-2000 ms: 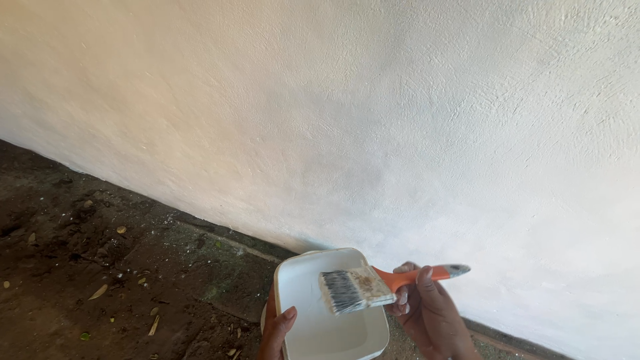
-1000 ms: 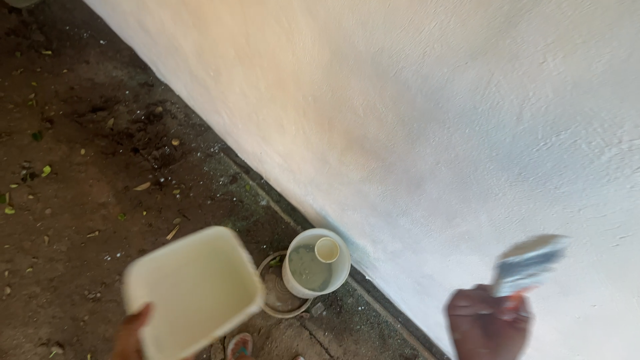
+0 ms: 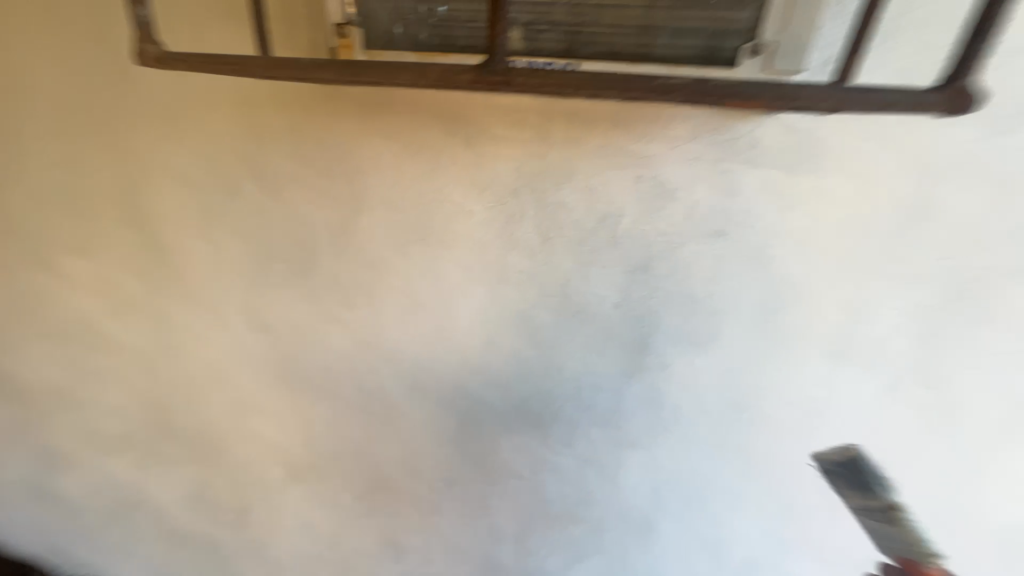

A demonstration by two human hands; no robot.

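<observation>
At the lower right edge my right hand [image 3: 912, 568] is only just in view, its fingers closed around a paintbrush [image 3: 876, 508]. The brush points up and to the left, its dark bristle end raised in front of the wall [image 3: 480, 320]; whether it touches the wall cannot be told. The image is blurred there, and the handle is hidden below the frame. The wall is whitish, with a bluish-grey patch in the middle and a warmer, yellowish tone on the left. My left hand and the white plastic container are out of view.
Across the top runs a rusty brown metal window grille [image 3: 688, 88], which stands out from the wall. Behind it is a window with dark slats [image 3: 624, 32] and a pale frame. A dark corner of the ground [image 3: 20, 564] shows at the lower left.
The view has swung up from the ground to the wall and window grille. My left hand with the white container, and the bucket seen one second ago, have left the view.
</observation>
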